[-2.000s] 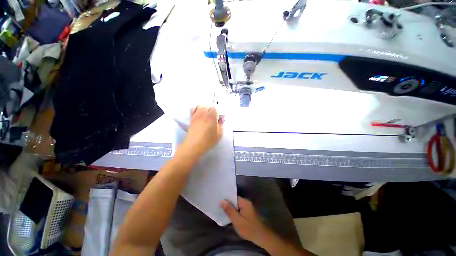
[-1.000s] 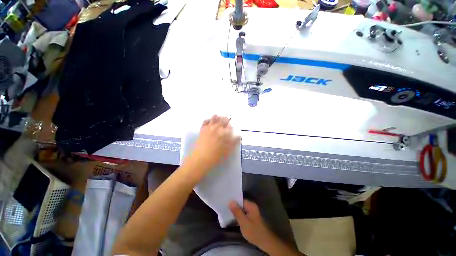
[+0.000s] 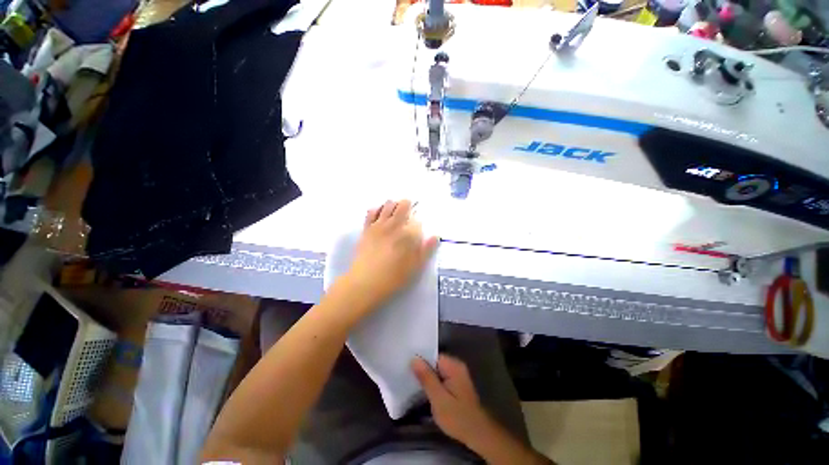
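Note:
A long pale cloth piece point(image 3: 395, 331) runs from the white machine table over its front edge towards the lap. My left hand point(image 3: 393, 245) lies flat on its upper part, fingers pointing towards the needle area, pressing it on the table. My right hand point(image 3: 447, 390) pinches the cloth's right edge near its lower end, thumb on top. The white sewing machine point(image 3: 564, 136) stands beyond, with its presser foot area point(image 3: 461, 180) above and right of my left hand. The cloth's far end is lost in glare and under my left hand.
A stack of black cut panels point(image 3: 182, 136) lies left on the table. Red-orange handled scissors point(image 3: 787, 309) are at the right end. Folded grey pieces point(image 3: 162, 395) and a cream mesh basket point(image 3: 86, 363) are at lower left. Thread spools point(image 3: 780, 27) stand behind the machine.
Both hands and the cloth have shifted slightly away from the needle area since the oldest frame. The camera view has also shifted. Both hands stay on the cloth.

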